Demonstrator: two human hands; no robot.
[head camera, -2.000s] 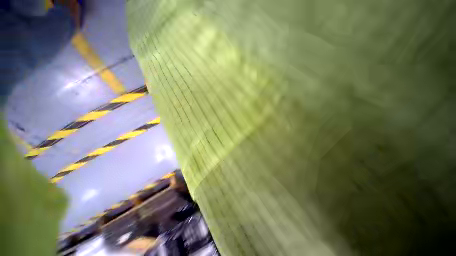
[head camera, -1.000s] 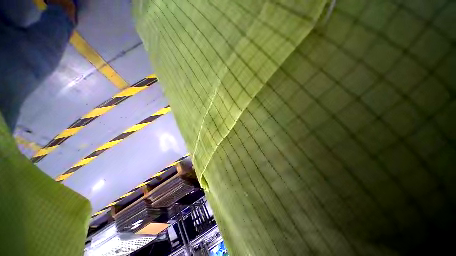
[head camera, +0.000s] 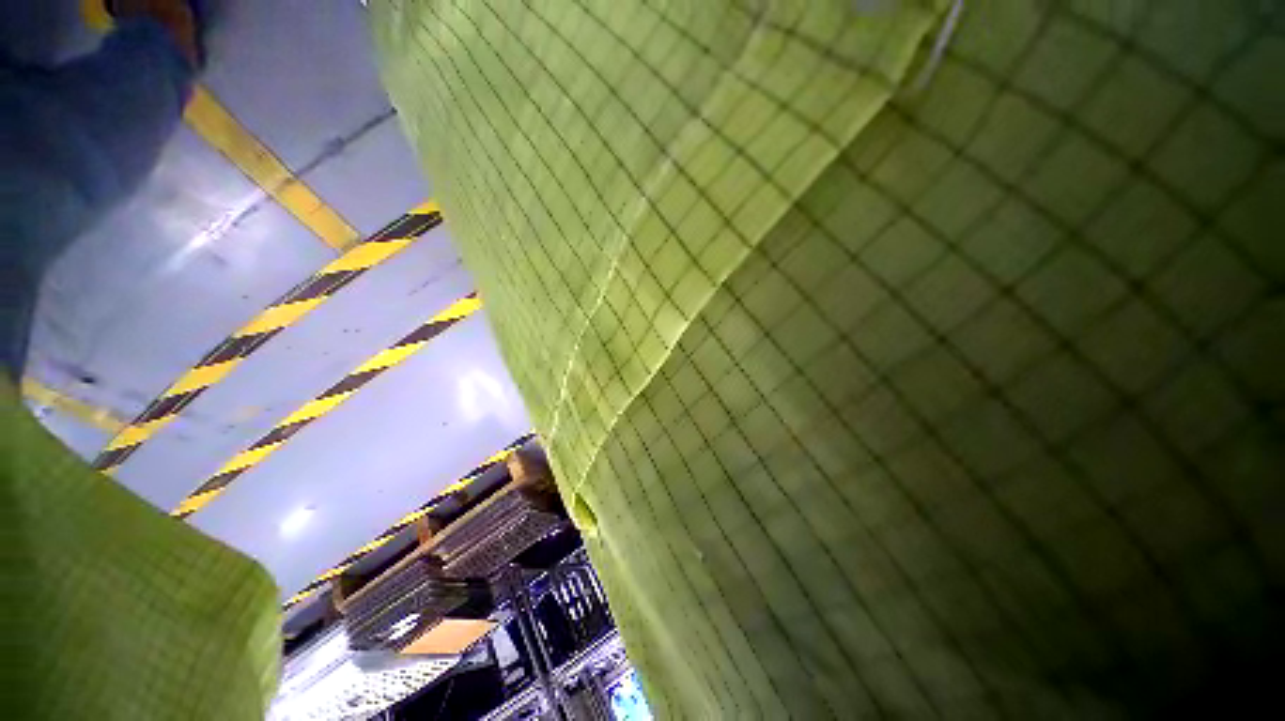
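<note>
A yellow-green smock (head camera: 789, 366) with dark grid lines fills the middle and right of the view, very close to the camera. A fold with a pale seam runs diagonally across it. More yellow-green cloth (head camera: 127, 592) shows at the lower left. Neither of my hands is in view, and no held object shows. Nearest beyond the cloth, at the bottom, are brown stacks (head camera: 458, 549) on a wooden pallet, seen tilted. A white perforated surface (head camera: 367, 683) and a flat orange-brown piece (head camera: 448, 637) lie beside them.
The shiny grey floor (head camera: 331, 338) carries yellow-black hazard tape (head camera: 275, 321) and a plain yellow line (head camera: 268, 162). Dark blue-grey cloth (head camera: 85, 141), perhaps a person's clothing, is at the upper left. Dark and metal-framed items (head camera: 543, 634) stand at the bottom.
The view is sharper than two seconds ago. Since one second ago it has shifted slightly, and the lower-left cloth reaches a little farther right.
</note>
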